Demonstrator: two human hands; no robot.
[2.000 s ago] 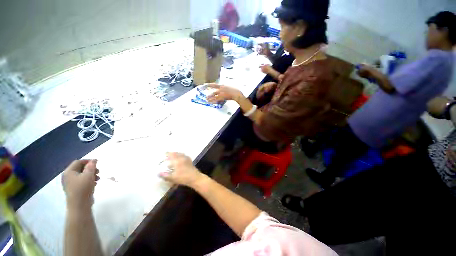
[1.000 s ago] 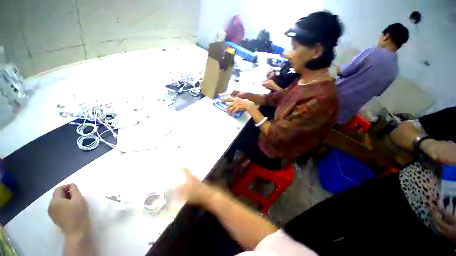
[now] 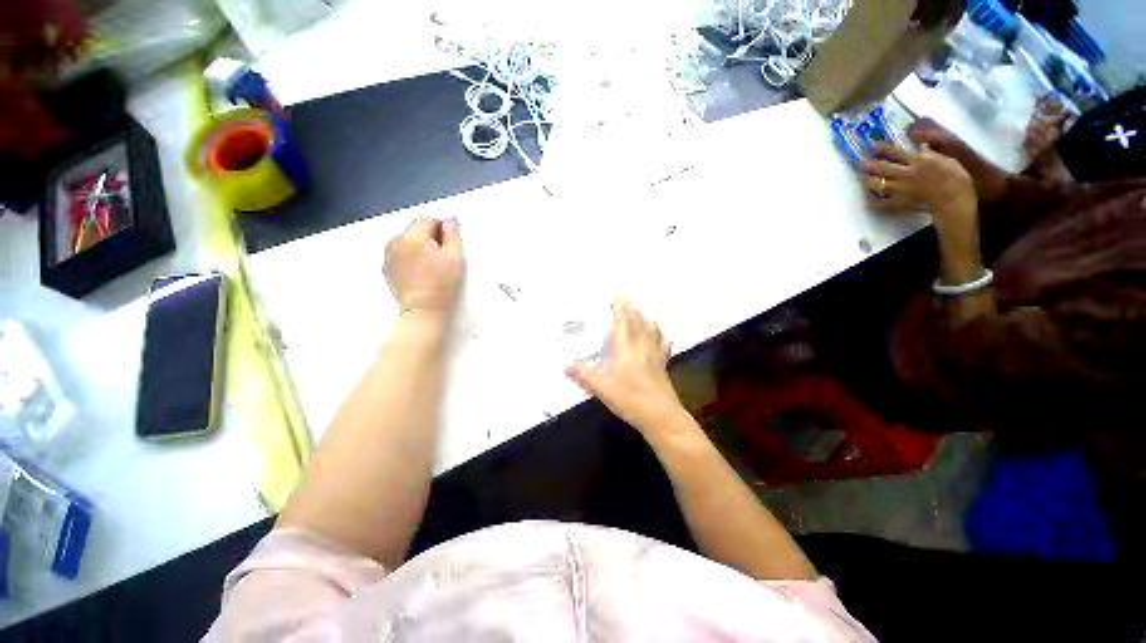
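My left hand [image 3: 425, 264] is curled closed above the white bench [image 3: 358, 283], and nothing shows in it. My right hand [image 3: 635, 367] is near the bench's front edge with thumb and fingers apart. A faint, washed-out white coil [image 3: 578, 330] lies just left of its fingers; I cannot tell if they touch. A heap of coiled white cables [image 3: 488, 126] lies farther back, partly over a black mat [image 3: 365, 151].
A smartphone [image 3: 181, 356], a yellow tape roll [image 3: 248, 156], a black open tray [image 3: 106, 211] and a long yellow strip [image 3: 264, 364] lie left. A neighbour's hand [image 3: 915, 176] is over blue-and-white boxes [image 3: 860, 131] beside a brown carton [image 3: 867, 53]. A red stool [image 3: 817, 427] stands below.
The view has turned left and down, bringing the phone, tape roll and black tray into sight. My left hand stays curled. My right hand shows more clearly, with its fingers beside the faint coil.
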